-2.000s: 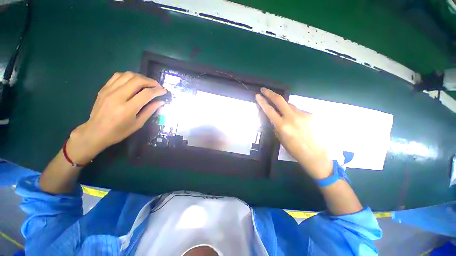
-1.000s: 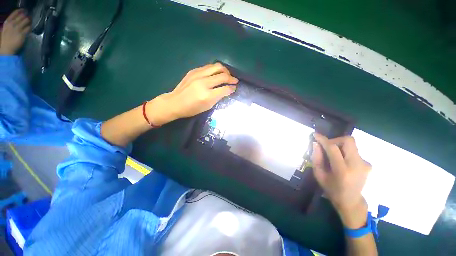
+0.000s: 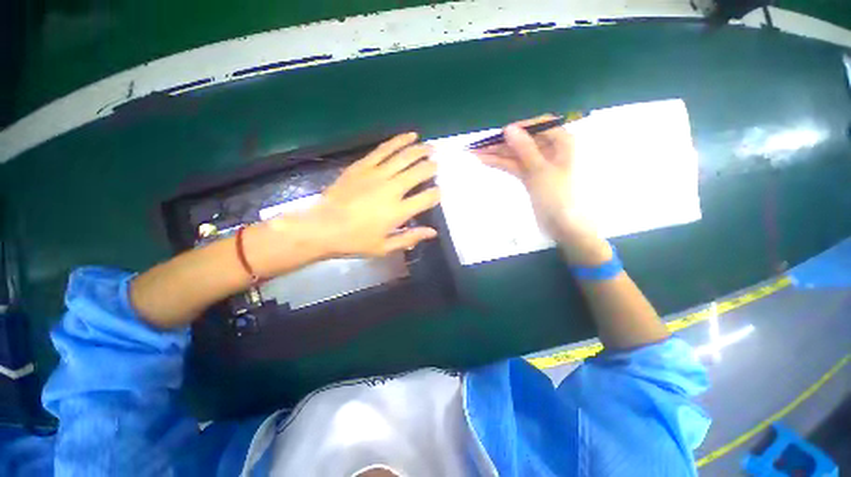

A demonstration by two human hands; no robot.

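Note:
A black tray (image 3: 373,321) lies on the bench with an open tablet-type unit (image 3: 350,282) in it. The unit has a silver centre and circuit parts at its left edge. A white sheet (image 3: 634,172) lies at the tray's right side. My left hand (image 3: 383,200) is spread over the unit and the tray's right part, fingers apart; nothing shows in it. My right hand (image 3: 541,168) is over the sheet and holds a thin dark pointed tool (image 3: 523,132), tip towards the left. My left forearm hides part of the unit.
The dark green bench mat (image 3: 308,102) lies around the tray and sheet. A worn white rail (image 3: 308,61) runs along the back, with a green surface beyond it. A dark object stands at the top right edge. A blue stool-like object (image 3: 788,456) is on the floor at lower right.
My right hand has moved from the unit's right end onto the white sheet, and the dark tool now shows clearly in it. My left hand has moved right across the unit. The view has turned.

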